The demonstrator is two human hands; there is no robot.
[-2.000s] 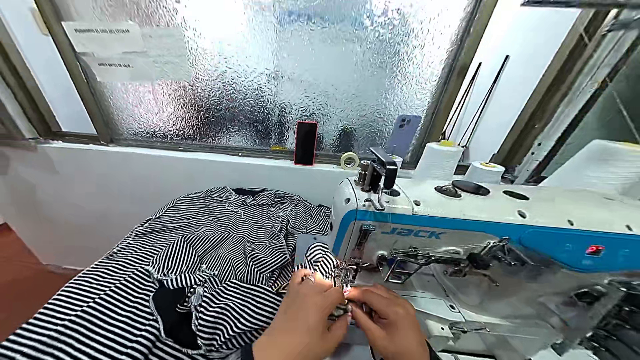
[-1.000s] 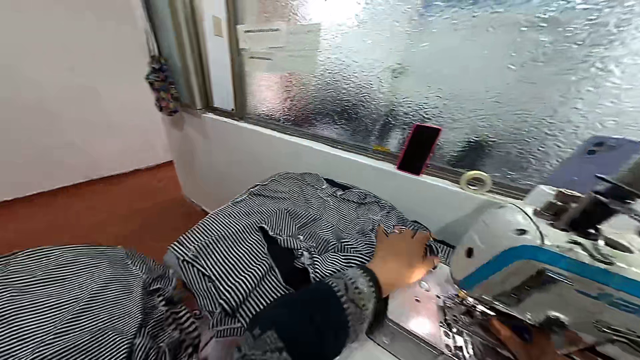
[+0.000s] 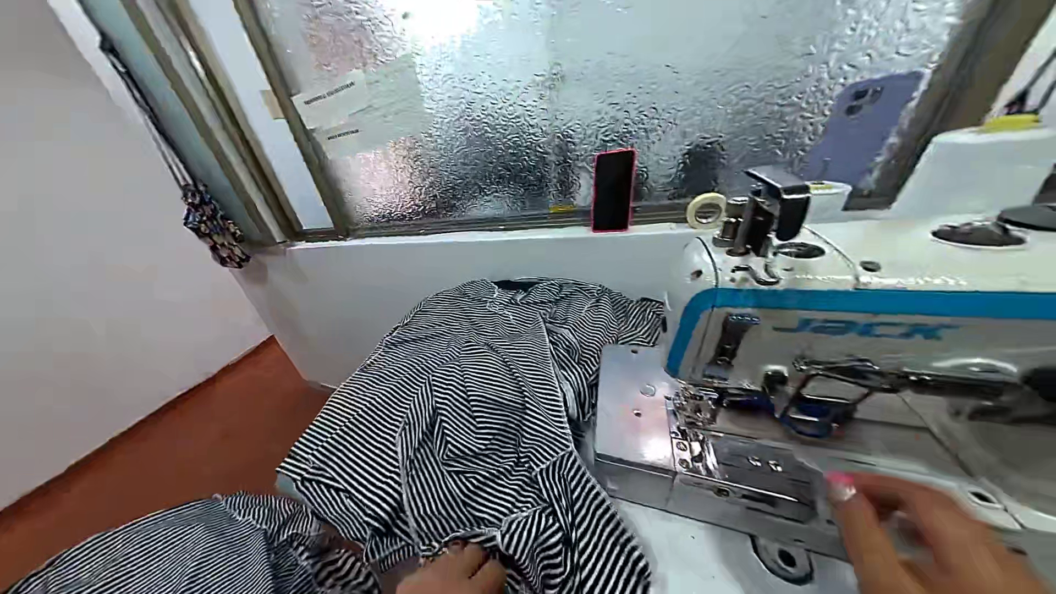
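Observation:
Black-and-white striped fabric (image 3: 487, 396) lies in a heap left of the Jack sewing machine (image 3: 825, 330). At the heap's lower edge, my left hand (image 3: 454, 571) has its fingers curled on the cloth; the lower part of the hand is cut off by the frame. Over the front of the machine's metal bed (image 3: 742, 470) is my right hand (image 3: 932, 528), blurred, fingers bent and parted, with no cloth visible in it. No fabric covers the needle and presser foot area (image 3: 697, 412).
A second striped pile (image 3: 181, 549) sits at the lower left. On the sill (image 3: 462, 239) stand a phone with a red edge (image 3: 613, 190) and a tape roll (image 3: 706, 211). A purple phone (image 3: 866, 124) leans by the window, near a white thread cone (image 3: 973, 177).
Two seconds ago both hands were together at the needle area with striped cloth. Now they are apart, the left at the heap's lower edge, the right over the bed. The view has swung about.

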